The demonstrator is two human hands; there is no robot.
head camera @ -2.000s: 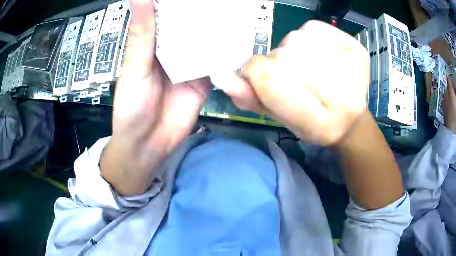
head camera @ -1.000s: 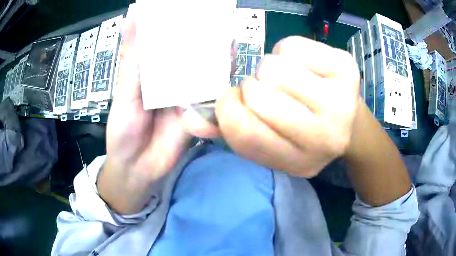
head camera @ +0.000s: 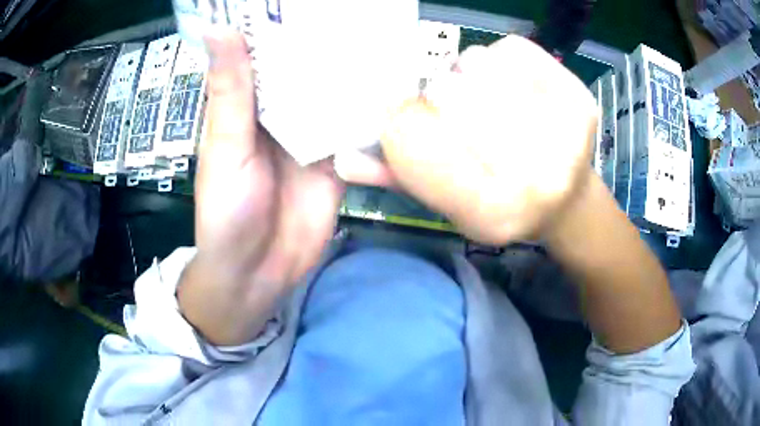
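A white retail carton (head camera: pixel 333 75), glared almost blank, is held up close in front of me; its top is cut off by the frame edge. My left hand (head camera: pixel 258 200) is around its left side and lower end, thumb up along the side. My right hand (head camera: pixel 496 141) is a closed fist at the carton's right side, near its lower corner, blurred and overexposed. Its thumb tip is by the carton's lower edge. Whether a knife is in the fist cannot be seen.
White cartons (head camera: pixel 146 108) stand in a row at left, tabs towards me, beside a dark shiny-faced carton (head camera: pixel 79 87). More cartons (head camera: pixel 662 141) lean at right, with crumpled white scrap (head camera: pixel 707 115) beyond. A black tool (head camera: pixel 567 25) lies at the back. Co-workers' grey sleeves (head camera: pixel 42 216) show on both sides.
The carton has tilted, its lower corner now pointing down, and sits slightly higher. My right fist has moved up and away from the lower edge. Another white carton has appeared at far right.
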